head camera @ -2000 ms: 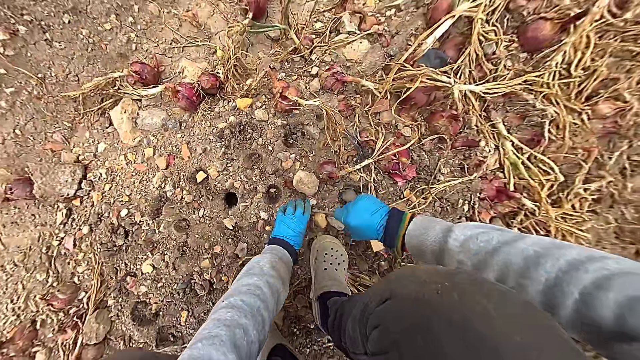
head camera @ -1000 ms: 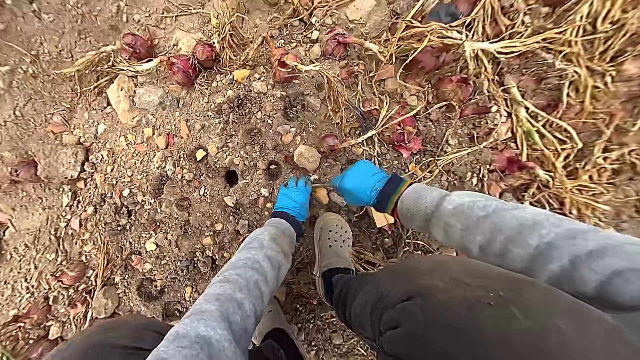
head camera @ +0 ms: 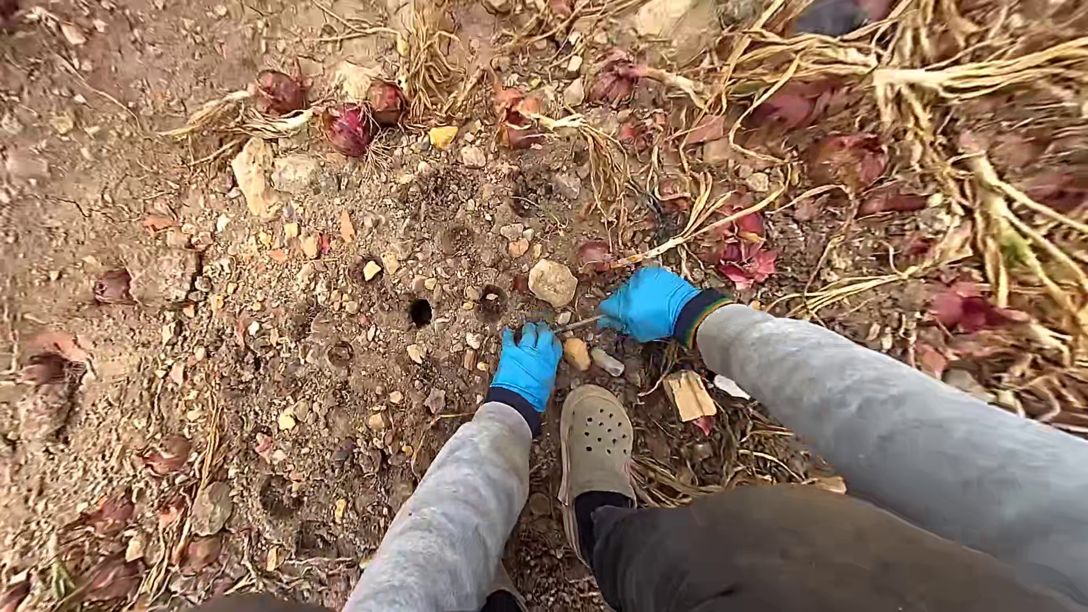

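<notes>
My left hand (head camera: 527, 364), in a blue glove, rests fingers-down on the stony soil just above the clog's toe; whether it holds anything is hidden. To its right, my right hand (head camera: 648, 304), also blue-gloved, is closed on a thin stick-like tool (head camera: 581, 323) whose far end reaches the left fingertips. A round tan stone (head camera: 552, 283) lies above and between the hands. Left of them are a dark round hole (head camera: 421, 312) and a shallower hole (head camera: 491, 302). A small red onion (head camera: 594, 255) with a dry stalk lies above the right hand.
A beige perforated clog (head camera: 597, 438) is on my foot below the hands. Red onions (head camera: 348, 129) lie at the upper left, and dried onion stalks (head camera: 926, 81) are heaped at the right. A broken tan stone piece (head camera: 690, 395) lies below the right hand.
Both hands stay low at nearly the same spot beside the clog. The thin tool between them shows more plainly now. The view has shifted slightly.
</notes>
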